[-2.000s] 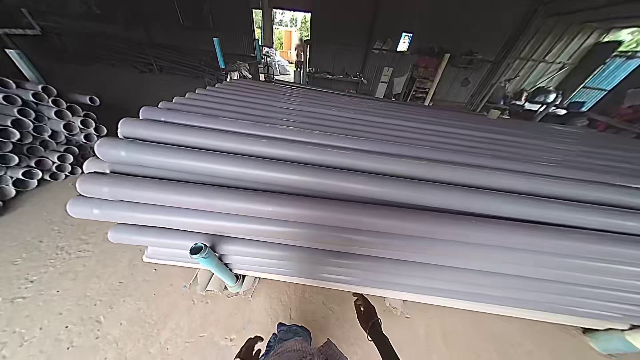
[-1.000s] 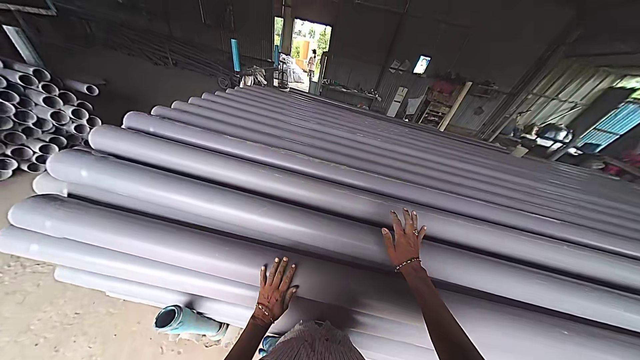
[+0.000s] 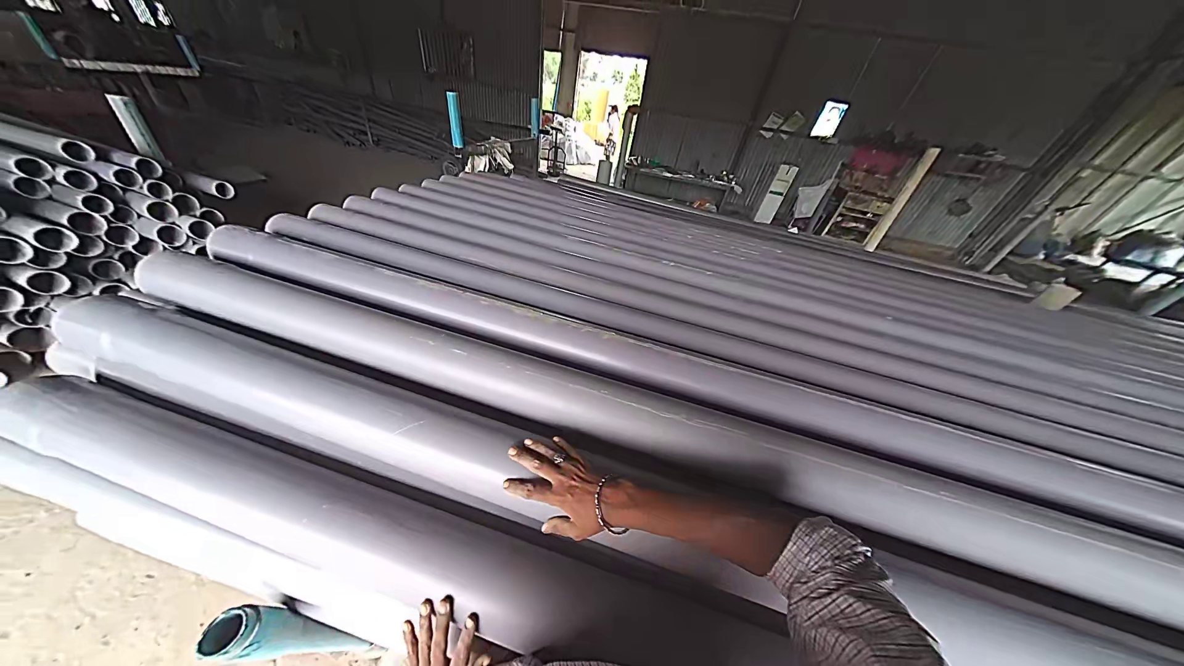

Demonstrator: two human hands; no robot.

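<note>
Long grey plastic pipes (image 3: 444, 351) lie side by side in a broad stack that fills the middle of the head view. My right hand (image 3: 564, 490), with a ring and a beaded bracelet, rests fingers spread on one of the nearer pipes. At the bottom edge my left hand (image 3: 444, 638) lies on a lower pipe nearer to me, its fingers apart and its wrist cut off by the frame. Neither hand grips anything. A blue-green pipe piece (image 3: 287, 634) with an open end sits on the floor side, left of my left hand.
Shorter grey pipes (image 3: 69, 222) are piled at the left, open ends facing this way. Sandy floor (image 3: 46, 546) shows at lower left. Beyond the stack are a cluttered workbench (image 3: 680, 180), a wooden shelf rack (image 3: 865, 203) and a bright doorway (image 3: 610, 102) with a person near it.
Both hands were low, off the pipes, two seconds ago, then came onto the stack. The right hand has since moved left relative to the left one. The view has moved closer over the pipes.
</note>
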